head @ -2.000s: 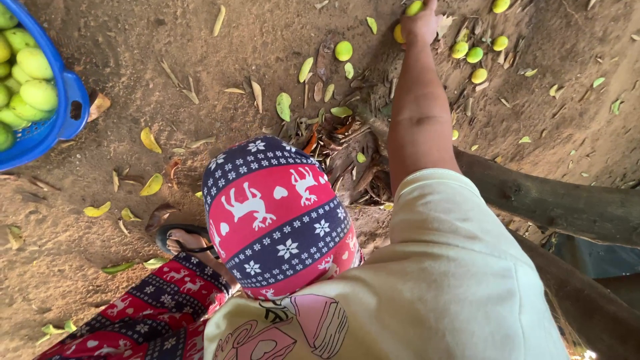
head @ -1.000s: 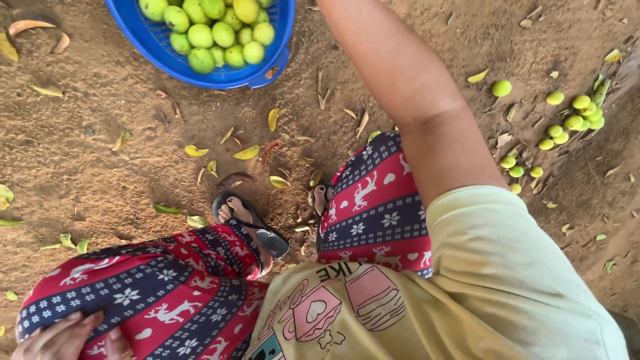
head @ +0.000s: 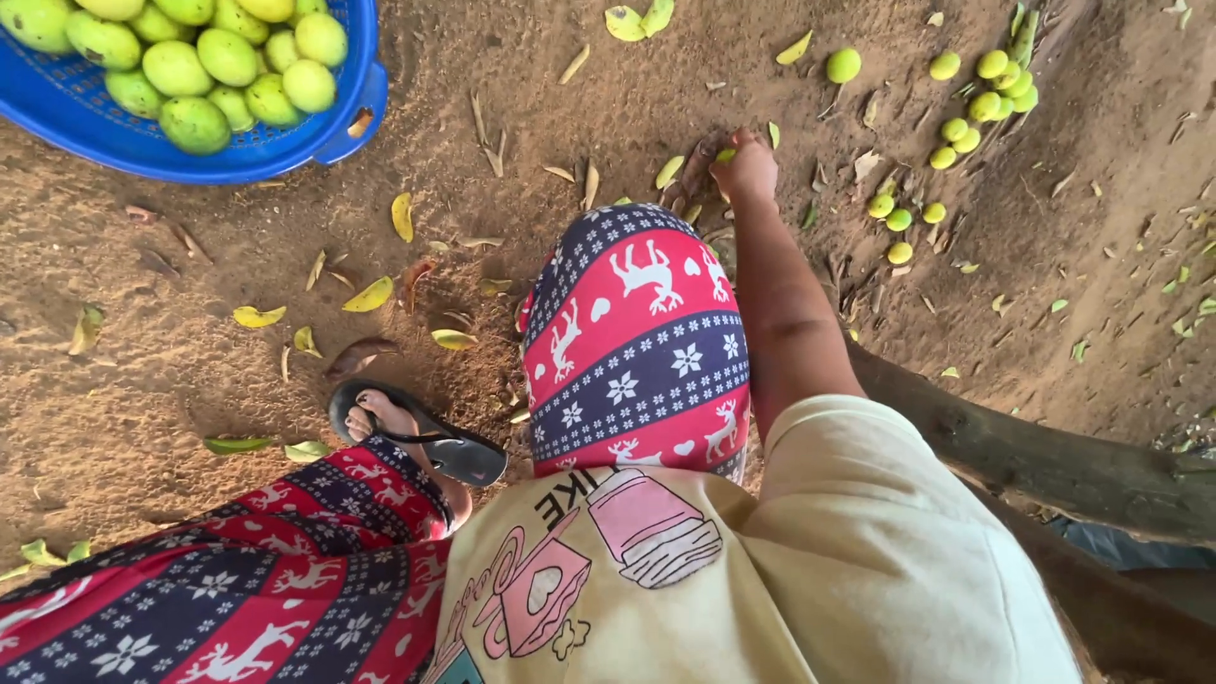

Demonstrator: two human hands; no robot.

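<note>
My right hand (head: 748, 169) reaches down to the ground beyond my bent right knee, among dry leaves. A small yellow-green patch shows at its fingers; whether it is a fruit or a leaf cannot be told. My left hand is out of view. At the upper left, a blue plastic basket (head: 242, 169) holds many green, mango-like fruits (head: 228, 57). One yellow-green fruit (head: 843, 66) lies on the soil to the right of my hand. Farther right are a loose row of similar fruits (head: 984, 106) and a small group (head: 898, 220).
Brown soil carries scattered yellow and green leaves (head: 369, 294). A thick wooden trunk or branch (head: 1054, 456) runs along the lower right, beside my right arm. My left foot wears a black flip-flop (head: 465, 456). Dark sheet-like material (head: 1107, 546) lies behind the wood.
My right hand, beyond the top edge one second ago, is now in view at the ground. My left hand, seen on my trousers then, has left the view. The view has shifted.
</note>
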